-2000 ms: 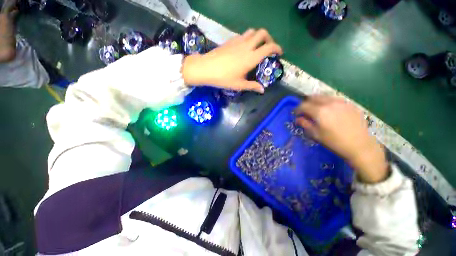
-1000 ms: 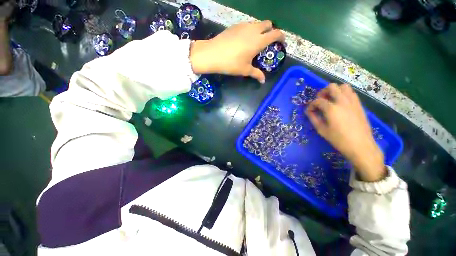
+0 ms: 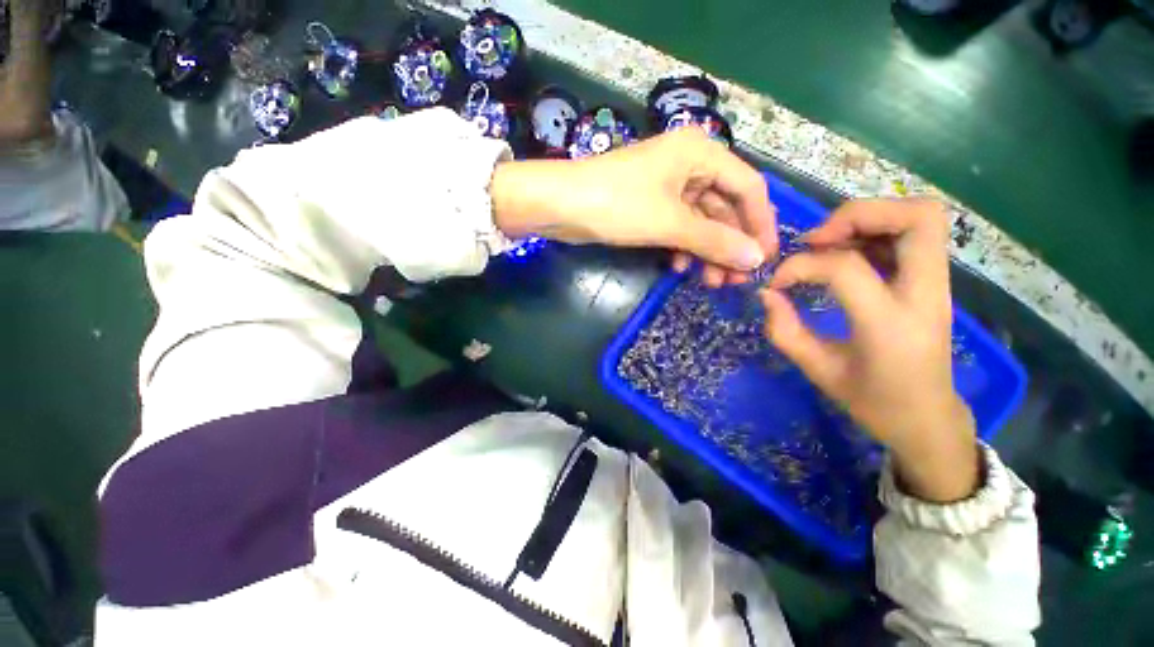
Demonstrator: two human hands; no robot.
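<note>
The blue tray (image 3: 810, 537) lies in front of me with many small silvery metal rings (image 3: 690, 354) loose in it, densest at its left side. My left hand (image 3: 658, 202) is over the tray's upper left corner, fingertips pinched together around something small. My right hand (image 3: 880, 322) is over the tray's middle, with thumb and fingers bent close to my left fingertips. A tiny metal piece seems to show between the hands, but it is too small to make out. An LED unit (image 3: 696, 123) stands just beyond my left hand, partly hidden by it.
Several LED units (image 3: 421, 70) stand along the bench, left and beyond my left arm. A pale disc in a black rim (image 3: 554, 116) is among them. The worn whitish rail (image 3: 873, 171) borders the green belt (image 3: 810, 51). Another person's arm (image 3: 44, 164) is at far left. A green-lit unit (image 3: 1111, 541) is at far right.
My left hand has let go of the LED unit and moved right and down over the tray. My right hand has risen from the rings to meet it. Units on the belt have moved up.
</note>
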